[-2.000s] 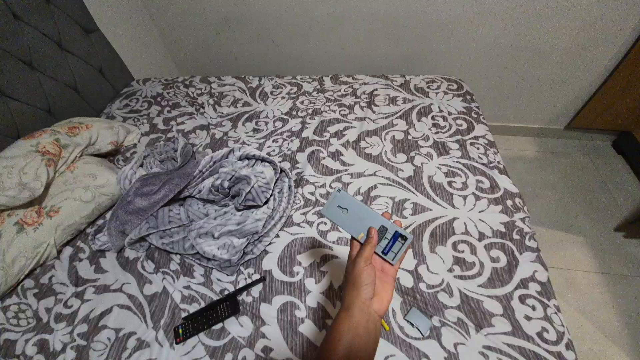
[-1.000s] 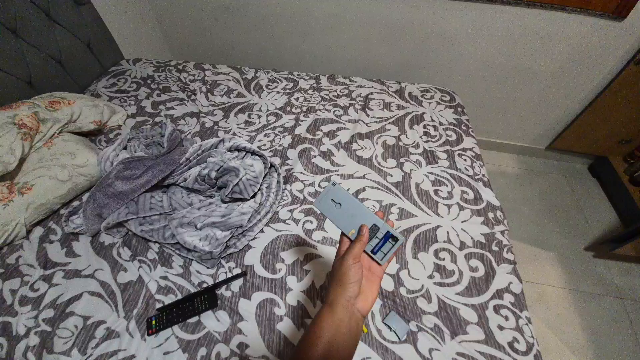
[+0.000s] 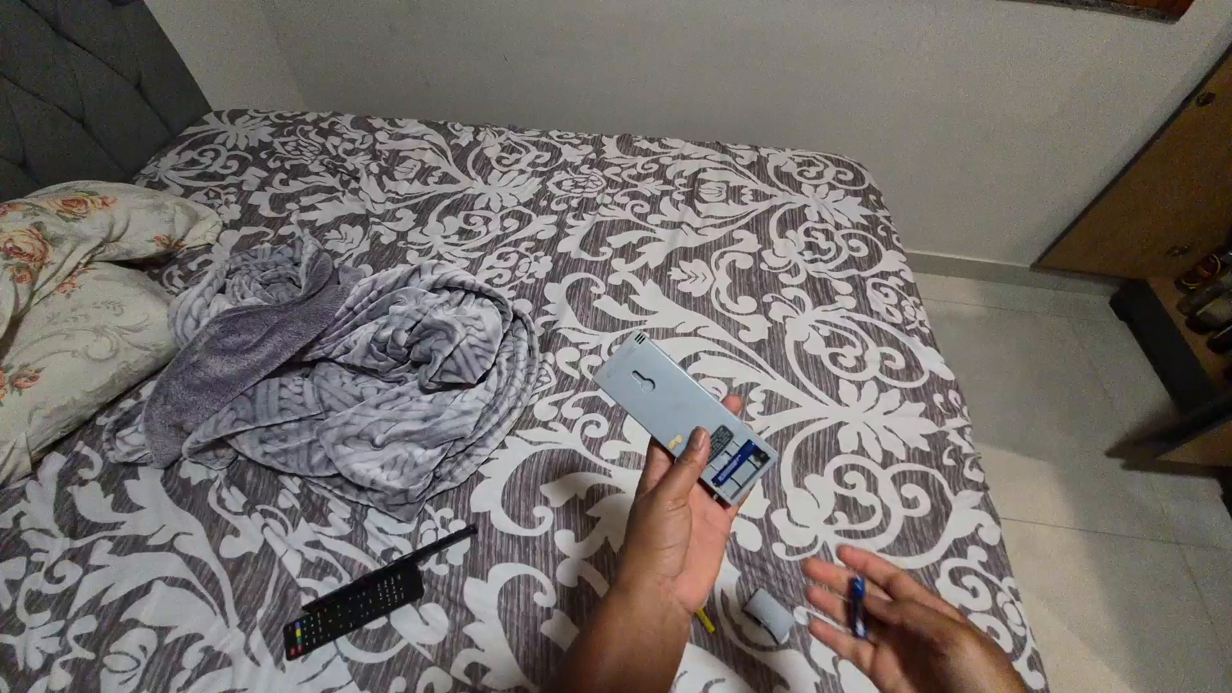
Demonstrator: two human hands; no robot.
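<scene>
My left hand point(image 3: 679, 520) grips a pale grey battery-powered device point(image 3: 664, 399), its back face up and its battery compartment uncovered. One blue battery point(image 3: 735, 463) shows in that compartment, at the device's near end. At the lower right, my right hand point(image 3: 895, 621) is palm up with its fingers spread, and a second blue battery point(image 3: 858, 606) lies across the fingers. Between the hands, a small grey cover point(image 3: 767, 616) rests on the bed. Part of a yellow object point(image 3: 705, 620) shows beside my left wrist.
Two black remote controls point(image 3: 356, 608) lie side by side on the patterned bedsheet point(image 3: 770, 221). A crumpled grey blanket point(image 3: 385, 375) and a floral pillow point(image 3: 87, 318) are at the left. Beyond the bed's right edge stands wooden furniture point(image 3: 1145, 192) on the tiled floor.
My right hand has come into view at the lower right with a blue battery on its fingers. My left hand still holds the grey device.
</scene>
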